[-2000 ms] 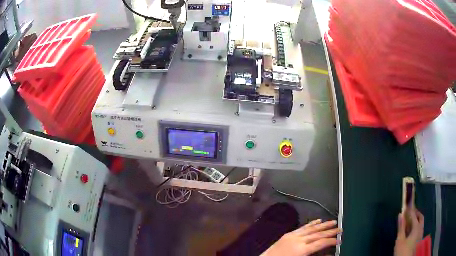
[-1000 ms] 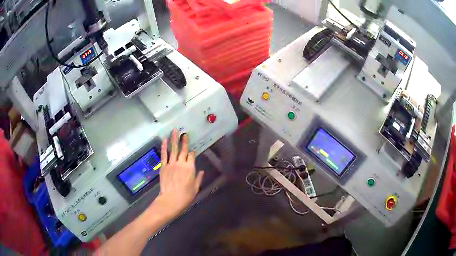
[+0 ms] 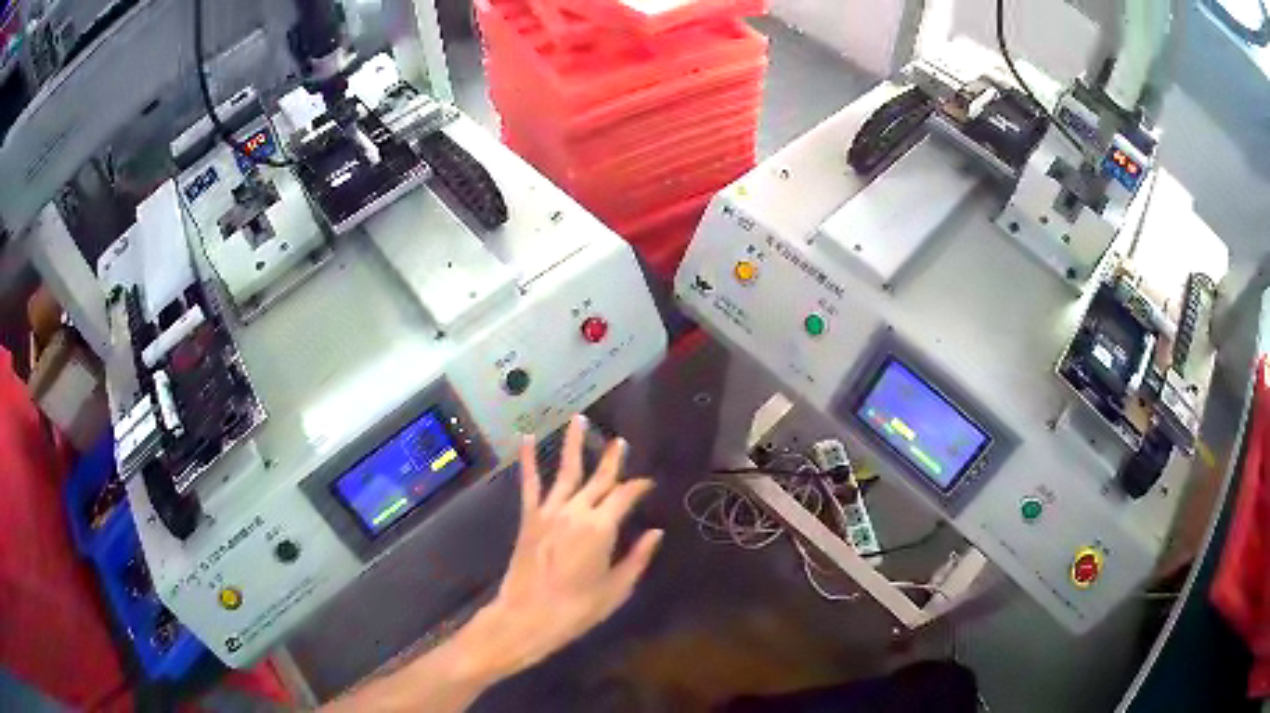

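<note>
My left hand [image 3: 578, 550] is open and empty, fingers spread, in front of the left machine's front edge. It is below the dark round button [image 3: 518, 380] and right of the blue touchscreen [image 3: 398, 474], apart from both. The left machine's right fixture [image 3: 365, 181] sits far back on its slide, and its left fixture [image 3: 202, 383] is near the front; both hold black pieces. My right hand is out of the picture.
A second machine [image 3: 891, 307] stands at the right, with a red knob on a yellow ring [image 3: 1086, 567]. Stacked red trays [image 3: 634, 132] stand behind, between the machines. White cables and a power strip [image 3: 848, 508] lie below. A green belt edge [image 3: 1184, 613] is at far right.
The view swung left to show both machines. My left hand was over the left machine's dark button and is now drawn back, below it. The left machine's right fixture has slid backward.
</note>
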